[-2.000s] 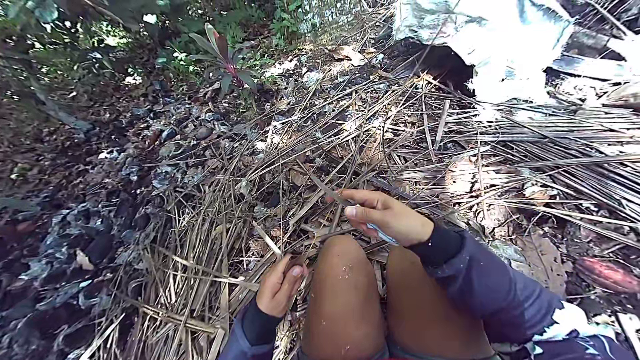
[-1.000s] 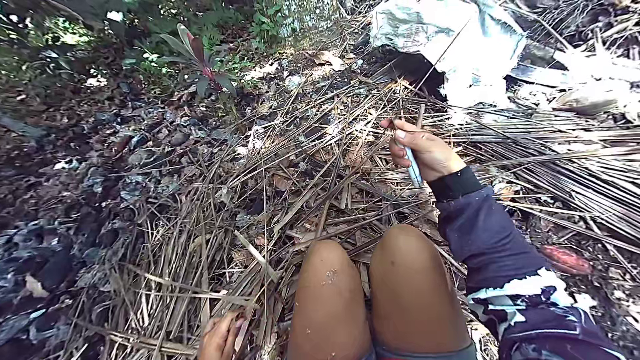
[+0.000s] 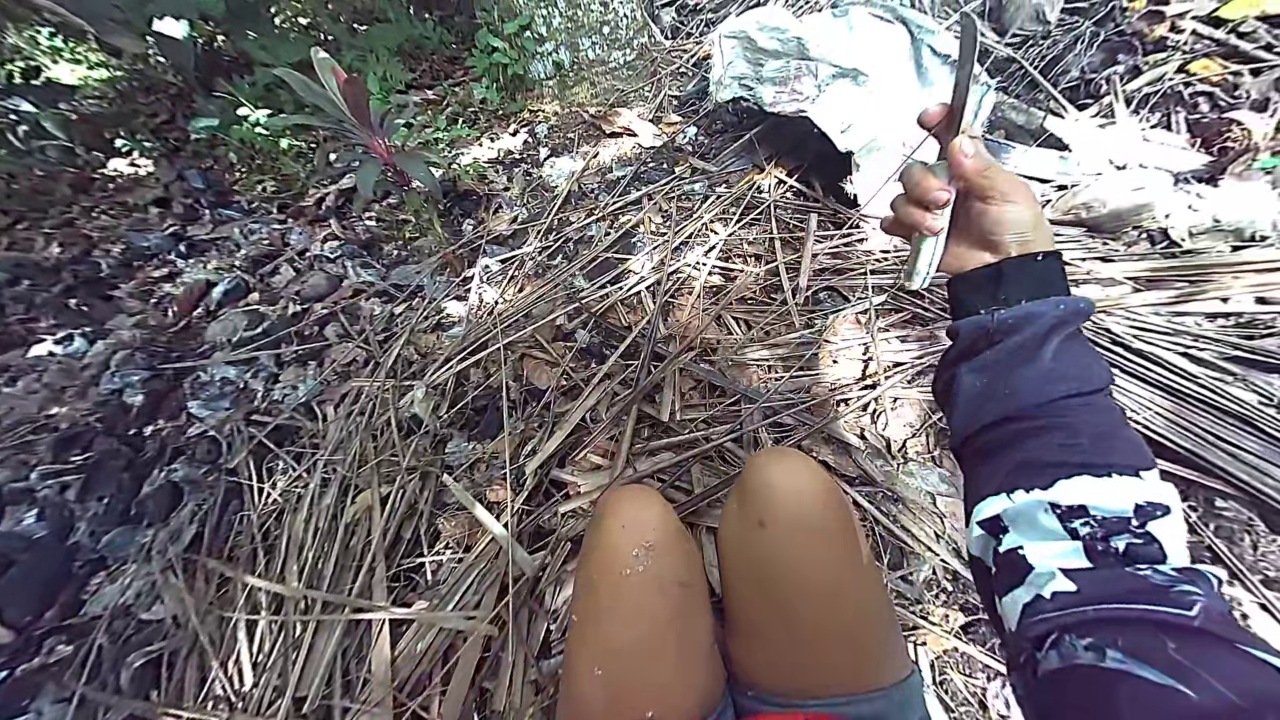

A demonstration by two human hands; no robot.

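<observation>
My right hand (image 3: 975,205), in a dark sleeve with a white pattern, is raised at the upper right. Its fingers are closed round a knife (image 3: 962,75), whose dark, narrow blade points up and whose pale handle shows below the fist. A thin strand runs beside the fingers. Behind the hand lies a white woven sack (image 3: 830,70) with a dark opening. My left hand is out of view. My bare knees stand at the bottom centre, above a layer of dry palm leaf strips (image 3: 400,500).
Dark leaf litter and charred-looking debris (image 3: 120,440) cover the ground at the left. A red-leaved plant (image 3: 375,135) grows at the upper left, near a tree trunk (image 3: 580,45). Long dry palm fronds (image 3: 1190,370) spread across the right side.
My right hand has moved up and to the right with the knife, away from my knees. My left hand, seen low at the left of my knees before, has left the view.
</observation>
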